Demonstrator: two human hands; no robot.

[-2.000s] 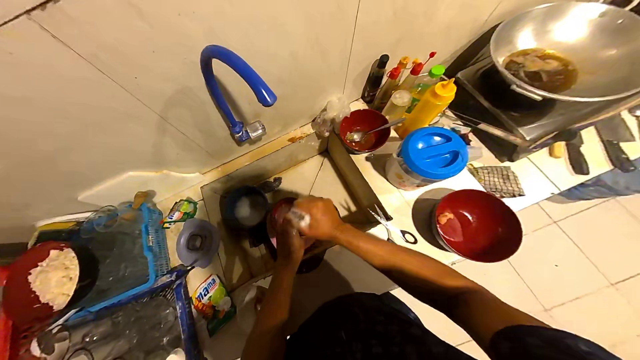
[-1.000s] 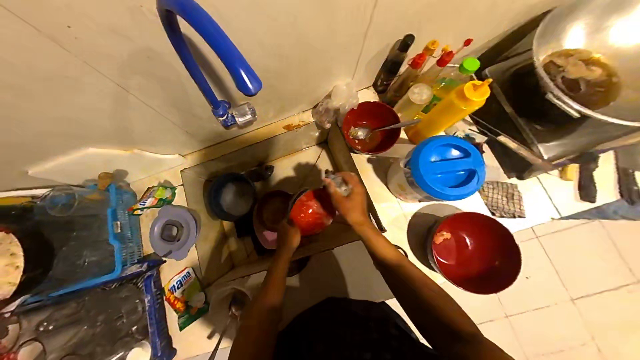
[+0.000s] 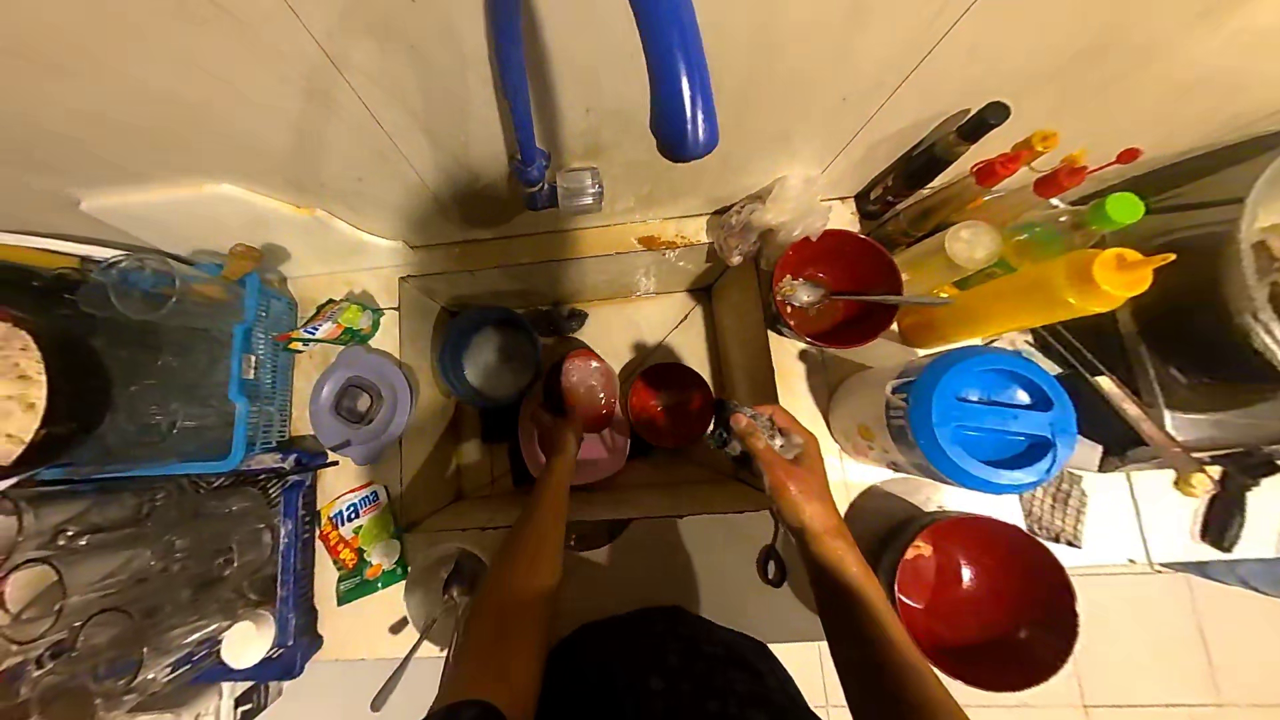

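In the tiled sink [image 3: 600,278], my left hand [image 3: 562,432] grips a small red bowl [image 3: 590,388] with suds on it, over a pink basin [image 3: 598,458]. My right hand [image 3: 785,460] is shut on a soapy scrubber [image 3: 765,428] above the sink's right rim. Between the hands stands another red bowl [image 3: 670,404] in the sink. A blue bowl of cloudy, foamy water [image 3: 492,358] is at the sink's left, with a dark wet thing [image 3: 558,320] beside it. The fingertips of my left hand are partly hidden behind the bowl.
Blue crates [image 3: 240,390] of glassware, a purple lid [image 3: 360,402] and detergent packets [image 3: 365,540] lie left. A blue faucet [image 3: 684,90] hangs above. At right are a red bowl with a spoon [image 3: 838,268], sauce bottles [image 3: 1040,290], a blue-lidded jug [image 3: 990,420] and a large red bowl [image 3: 985,602].
My hands have moved apart. The red bowl has gone left with my left hand over the pink basin, while my right hand with the scrubber has moved right. The view has come closer.
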